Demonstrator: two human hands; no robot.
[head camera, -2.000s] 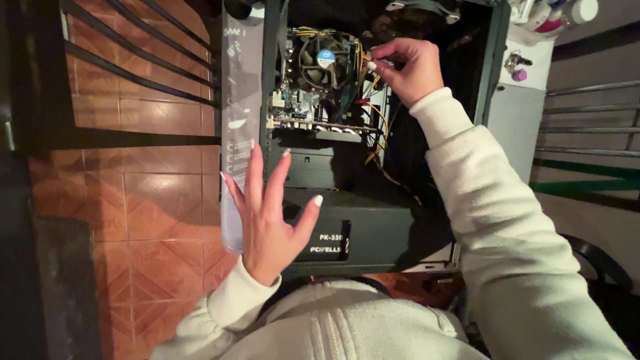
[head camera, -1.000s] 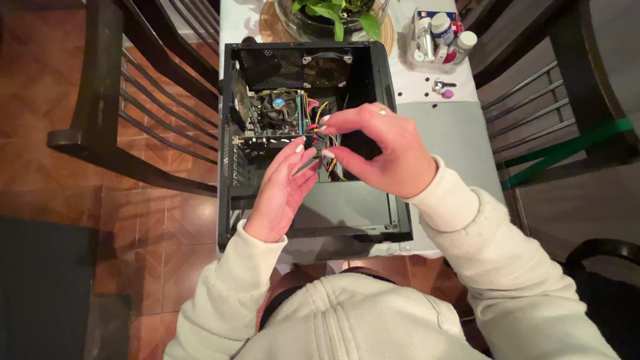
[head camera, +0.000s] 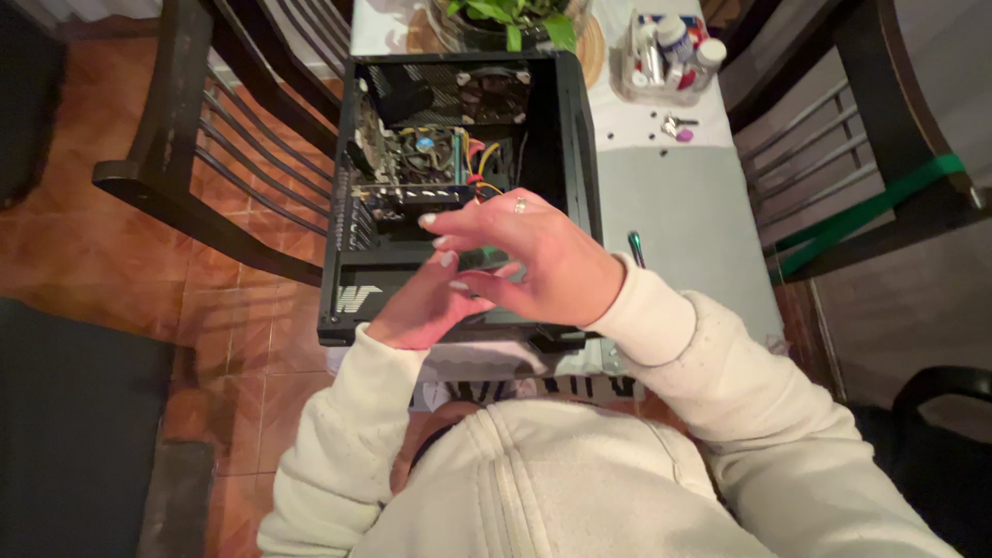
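An open black computer case lies on the table, with a motherboard, a CPU cooler fan, a graphics card and yellow and red cables inside. My left hand is over the case's front part, palm up, with its fingers partly hidden. Above and beside it, my right hand is bent with its fingers spread, wearing a ring. The two hands come close together over the case. Whether anything small lies between or in them cannot be seen. A green-handled screwdriver rests right of the case.
Keys and several small dark screws lie on the table. Behind them stands a clear plastic box with bottles. A plant in a glass bowl is behind the case. Wooden chairs flank the table.
Two seconds ago my right hand was at the cables inside the case; now both hands are together above it, nearer my body. The view has widened and shifted.
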